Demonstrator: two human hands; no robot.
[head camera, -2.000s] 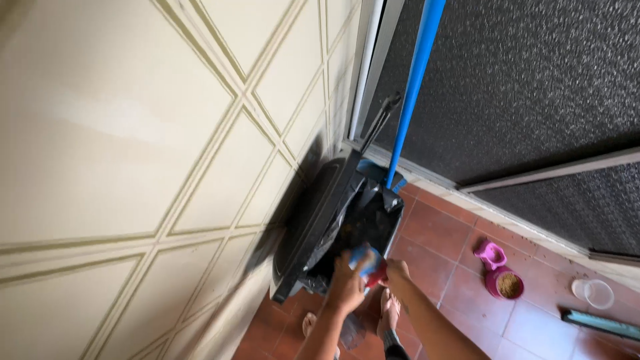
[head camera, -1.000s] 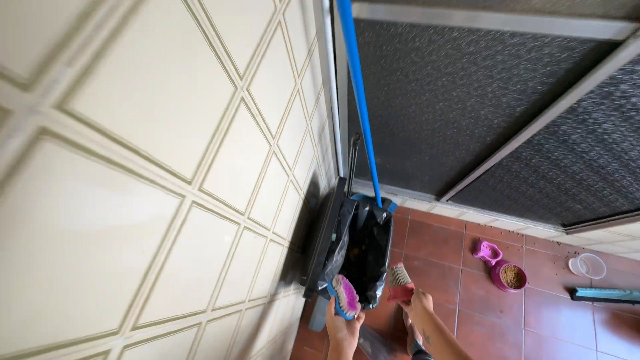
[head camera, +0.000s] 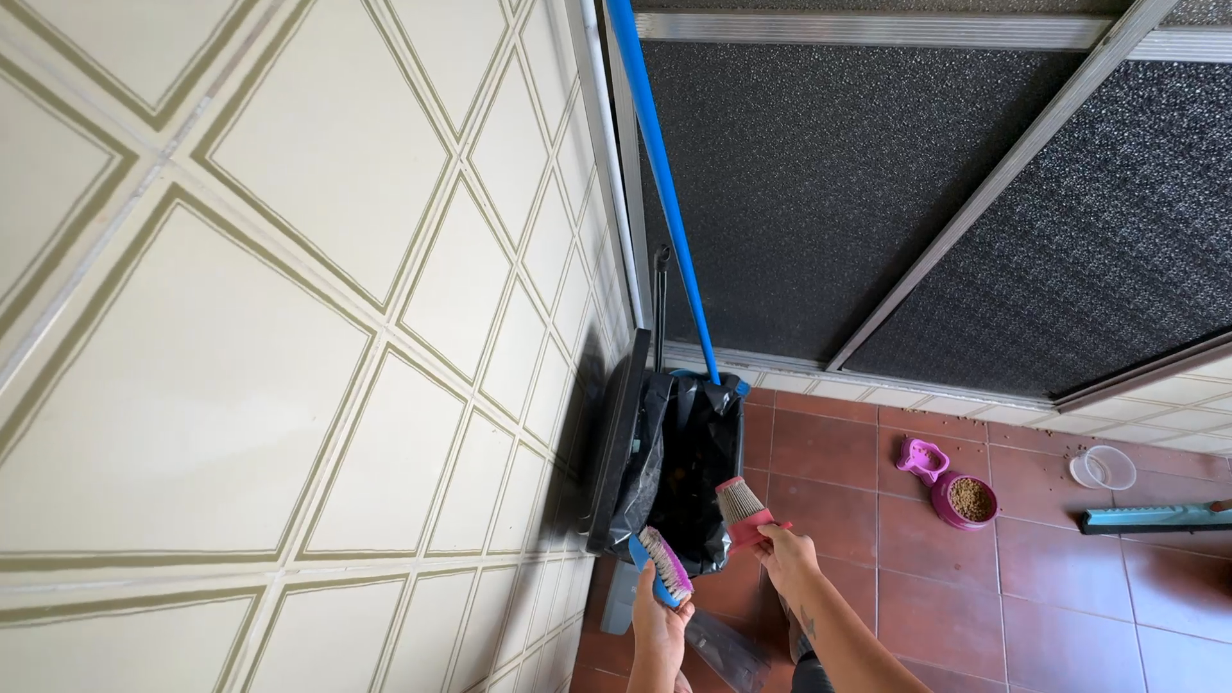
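In my left hand (head camera: 659, 626) is a blue-backed scrub brush (head camera: 662, 568) with pink and whitish bristles, held by the near front edge of the trash bin. My right hand (head camera: 786, 556) grips the red rim of a pleated vacuum filter (head camera: 742, 510), whose greyish pleats point up and left over the bin's right edge. The two objects are apart. Between and beyond them the bin, lined with a black plastic bag (head camera: 688, 433), stands open with its dark lid (head camera: 621, 433) raised toward the tiled wall. Small bits lie inside, too dark to name.
A blue pole (head camera: 664, 183) leans behind the bin by the framed textured panels. To the right on the red floor tiles are a pink pet bowl (head camera: 922, 460), a bowl of kibble (head camera: 965, 500), a clear plastic container (head camera: 1103, 468) and a teal squeegee (head camera: 1150, 518). Kibble lies scattered along the wall.
Two seconds ago my hands were together over the bin; they have since moved apart, with brush and filter separated. The brush has turned since one second ago, its bristles now facing the filter side.
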